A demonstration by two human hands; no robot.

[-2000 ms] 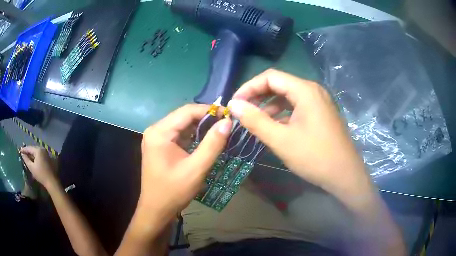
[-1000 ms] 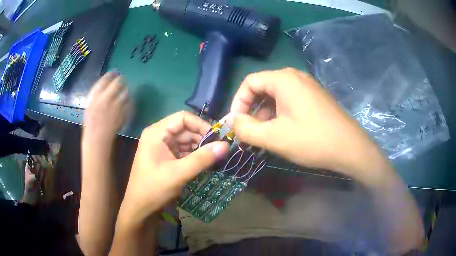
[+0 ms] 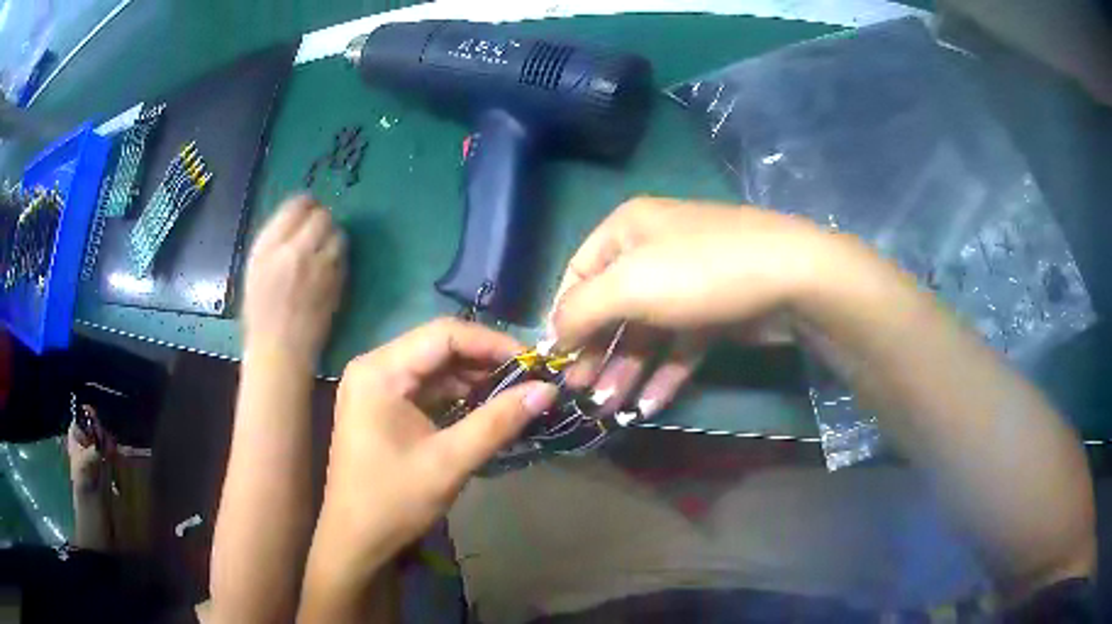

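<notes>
My left hand (image 3: 421,421) pinches a yellow-banded wired tip (image 3: 532,360) between thumb and fingers above my lap. My right hand (image 3: 659,287) is at the same tips, its fingertips touching the white end. Thin lead wires (image 3: 555,429) loop below the fingers. White tips with black bits (image 3: 628,416) show under my right fingers. The circuit boards are mostly hidden under my hands; only a dark edge shows. Fine detail at the fingertips is blurred.
A heat gun (image 3: 506,92) lies beyond my hands, a clear zip bag (image 3: 902,183) to the right. Black sleeves (image 3: 338,156) lie beside another person's hand (image 3: 295,274). Left are a black plate (image 3: 232,183) with board bundles (image 3: 161,219) and a blue tray (image 3: 76,244).
The other person's arm has come in over the bench beside the black sleeves. My right hand has turned flatter over the tips. The boards that hung in view are now mostly hidden.
</notes>
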